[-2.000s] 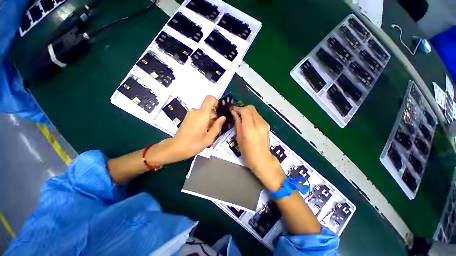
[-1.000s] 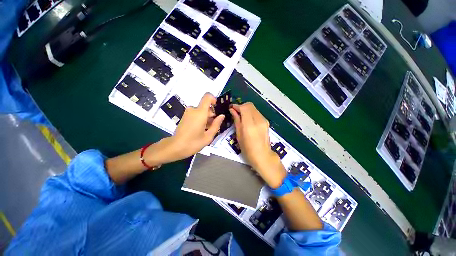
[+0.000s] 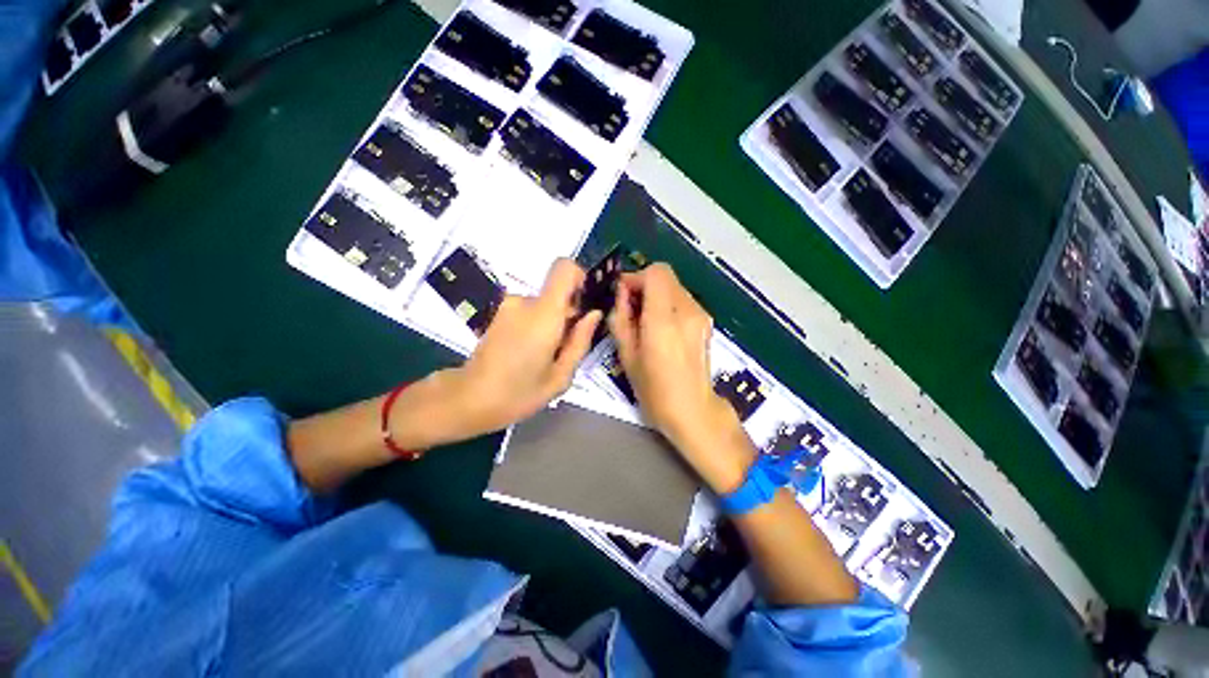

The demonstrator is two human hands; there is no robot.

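My left hand (image 3: 524,347) holds a flat black irregular part (image 3: 601,286) with small light spots between thumb and fingers, above the gap between two trays. My right hand (image 3: 663,347) is at the part's right edge, with thumb and fingertips pinched against it. Whether a tiny piece or a tool is in these fingertips cannot be told. A grey-brown sheet with white edges (image 3: 591,469) lies over the near white tray (image 3: 944,540), just below my hands. Black parts sit in that tray's pockets, partly hidden by the sheet and my right arm.
A larger white tray of black parts (image 3: 312,252) lies at upper left. Two more filled trays (image 3: 886,272) (image 3: 1090,466) stand beyond the pale strip (image 3: 849,358) on the right. A corded black device (image 3: 166,126) lies at far left. Grey floor shows at left.
The two trays beyond the pale strip have shifted up and slightly left in view. The held part has changed its tilt slightly. Both hands stay at the part.
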